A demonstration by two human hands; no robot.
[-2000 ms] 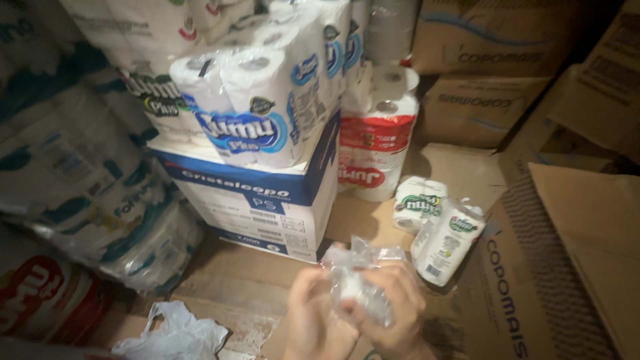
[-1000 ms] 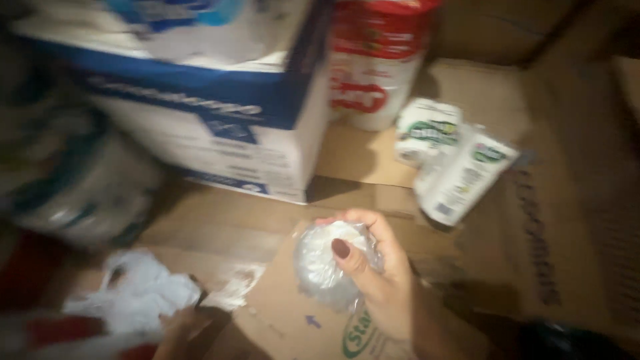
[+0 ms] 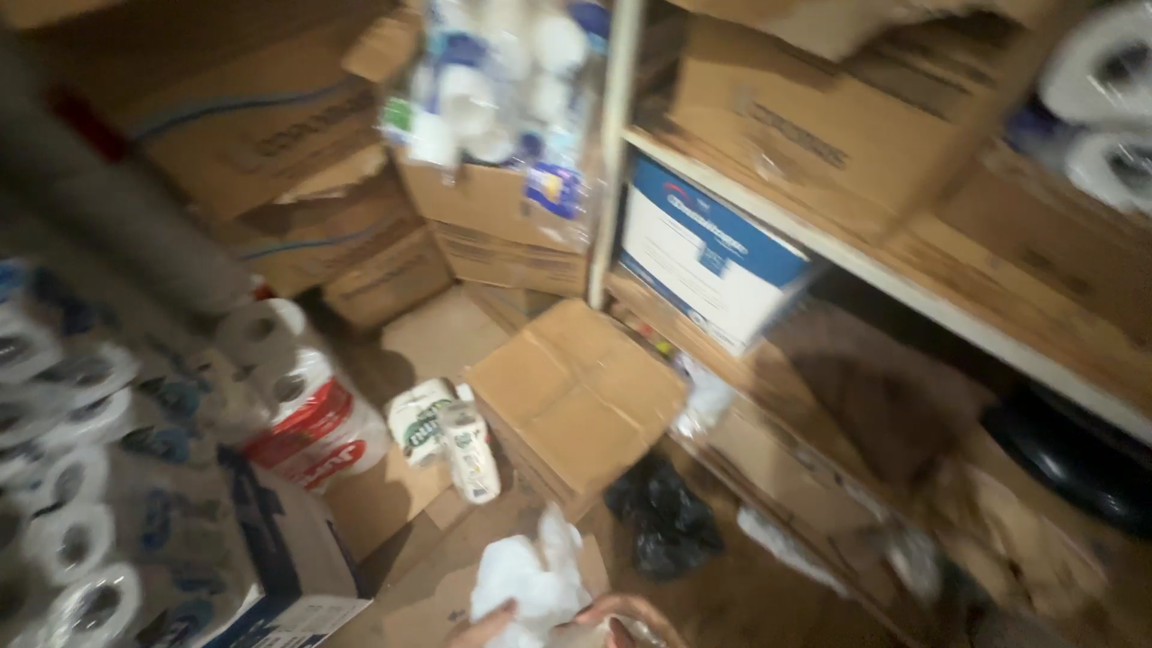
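Observation:
At the bottom edge of the head view, my left hand (image 3: 486, 627) holds a crumpled white plastic bag (image 3: 526, 580) by its lower left side. My right hand (image 3: 634, 616) is curled at the lower right of the same bag, with clear plastic at its fingers; blur hides the exact grip. Beyond the bag, two small Jumbo-style white packs with green print, a wrapped roll pack (image 3: 418, 418) and a narrower pack (image 3: 471, 454), lie on cardboard.
A closed cardboard box (image 3: 576, 391) stands ahead, with a black plastic bag (image 3: 666, 517) beside it. Toilet roll packs (image 3: 85, 531) and a red-labelled roll pack (image 3: 315, 423) fill the left. Wooden shelving (image 3: 864, 279) holds cartons and a blue-and-white box (image 3: 706, 252) at right.
The view has swung right. The clear-wrapped white bundle was in my hands earlier; now they are at a white plastic bag, which earlier lay at the lower left.

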